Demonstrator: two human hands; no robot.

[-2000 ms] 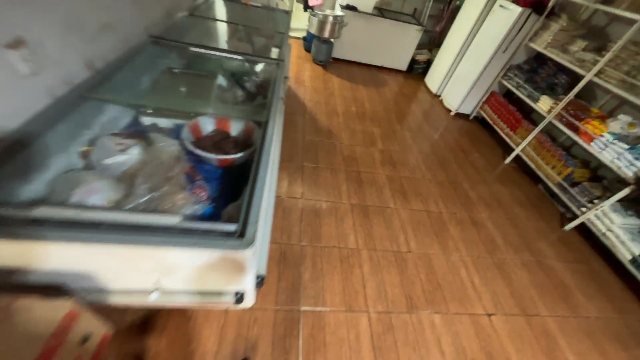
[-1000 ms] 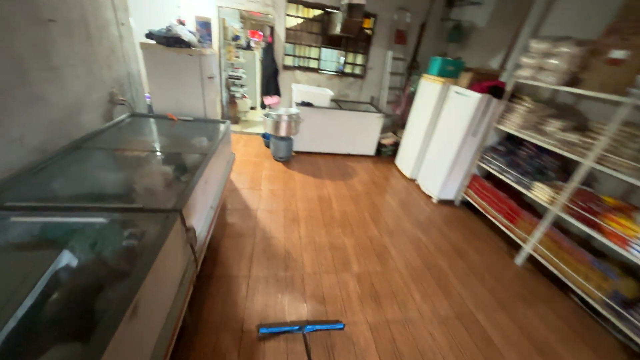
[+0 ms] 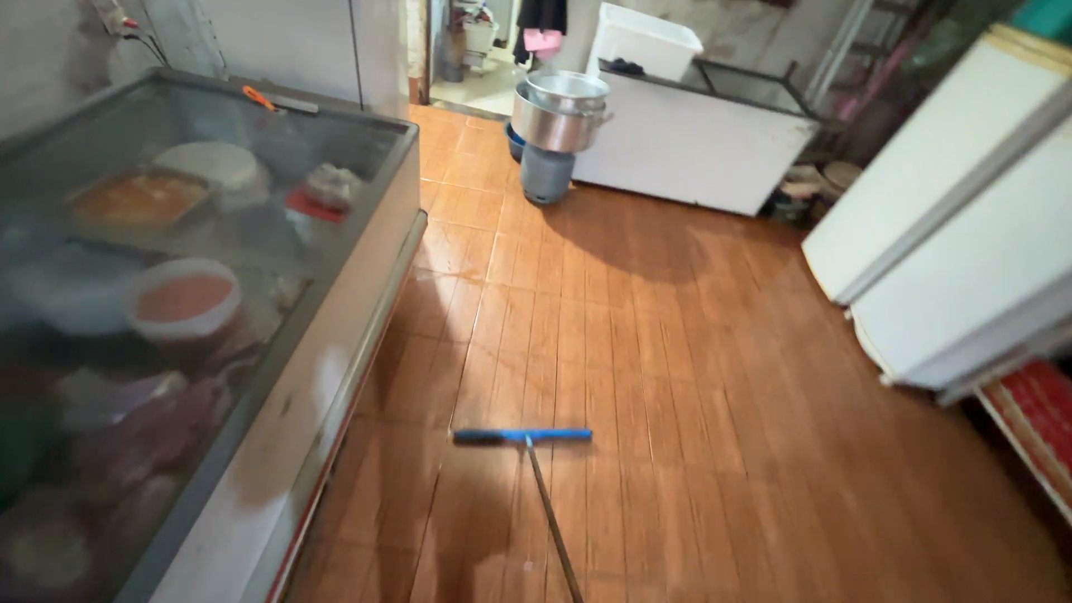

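A floor squeegee with a blue head [image 3: 522, 435] lies across the brown wood-look tile floor [image 3: 603, 335], below the middle of the head view. Its thin handle [image 3: 550, 512] runs down and slightly right, out of the bottom edge. Neither my left hand nor my right hand shows, so what holds the handle is hidden. Left of the squeegee stands a glass-topped chest freezer [image 3: 368, 268], with a tub of reddish food [image 3: 184, 297] and bagged goods inside.
Metal pots [image 3: 559, 109] rest on a grey gas cylinder [image 3: 547, 174] before a white chest freezer [image 3: 670, 151]. White upright fridges [image 3: 946, 209] and a shelf with red packages [image 3: 1034, 410] line the right side. A doorway [image 3: 473, 59] opens at the back.
The squeegee head, absent from the oldest frame, came into view at the bottom one second ago and now shows higher up with more handle. The view has moved forward along the freezers.
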